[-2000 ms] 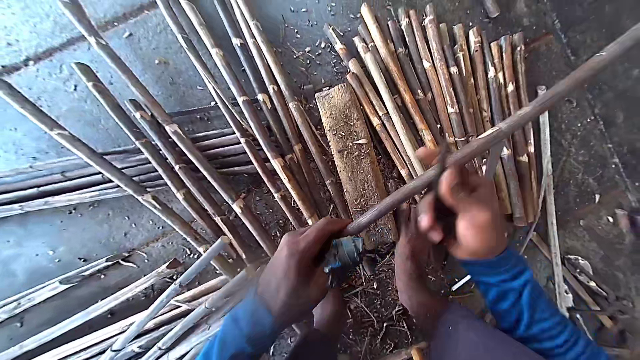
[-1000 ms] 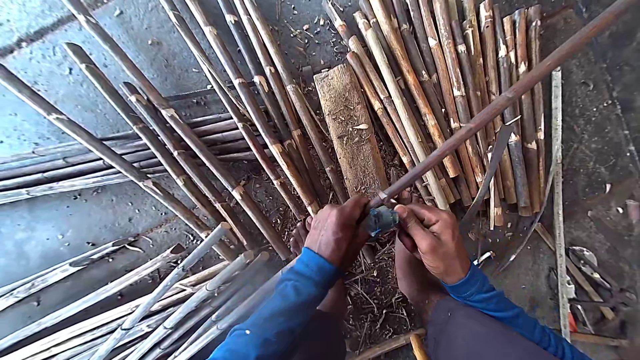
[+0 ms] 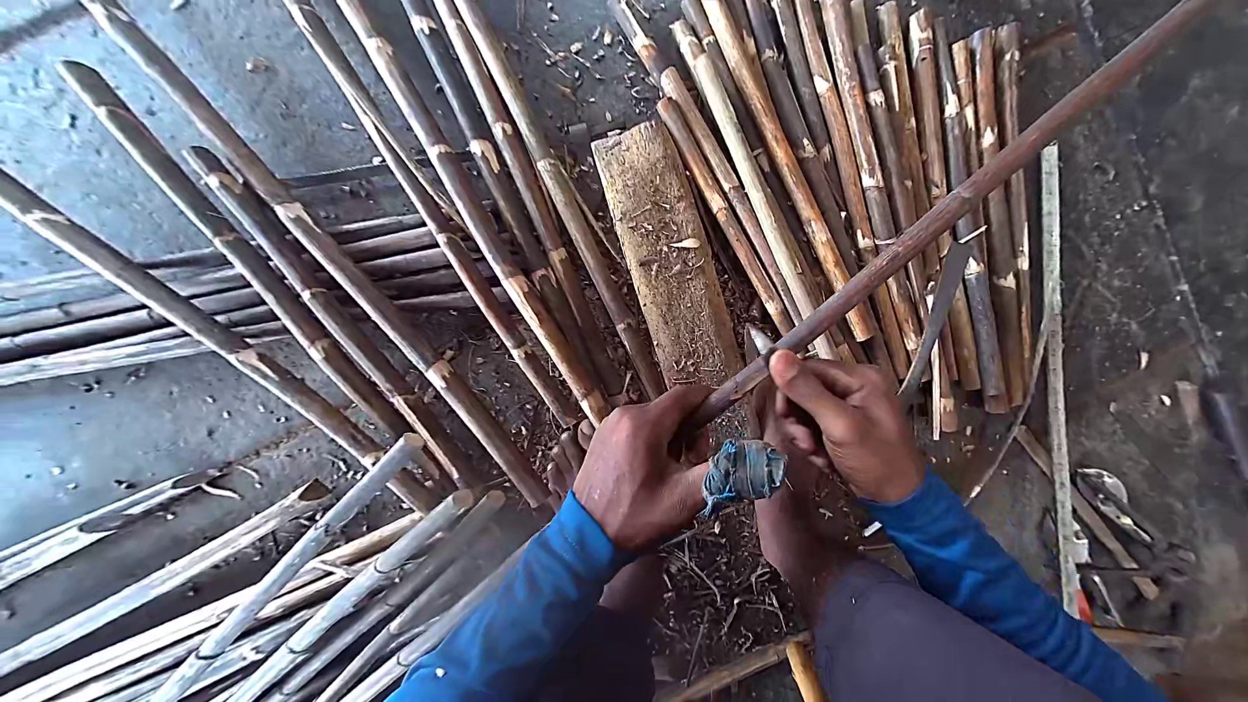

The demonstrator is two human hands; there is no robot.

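Observation:
My left hand (image 3: 643,468) is closed around the lower end of a long brown cane pole (image 3: 936,219), which slants up to the right. A blue cloth wrapping (image 3: 744,473) sits around a finger of that hand. Farther up the pole, my right hand (image 3: 858,419) holds a knife whose pale tip (image 3: 759,339) shows beside the pole; its thumb presses on the pole. A dark curved blade (image 3: 941,312) reaches out from behind the right hand. The knife's grip is hidden in the fingers. Both forearms have blue sleeves.
A worn wooden board (image 3: 668,253) lies ahead, strewn with shavings. Cut cane pieces (image 3: 858,146) are rowed at the right, and long canes (image 3: 322,253) lean at the left. Pale split canes (image 3: 253,604) are at the lower left. My bare feet are below my hands; small tools lie at the right.
My right hand was swung up along the pole two seconds ago, then came down close beside the left hand. Now it is slightly farther up the pole, and the wrapped finger points away from it.

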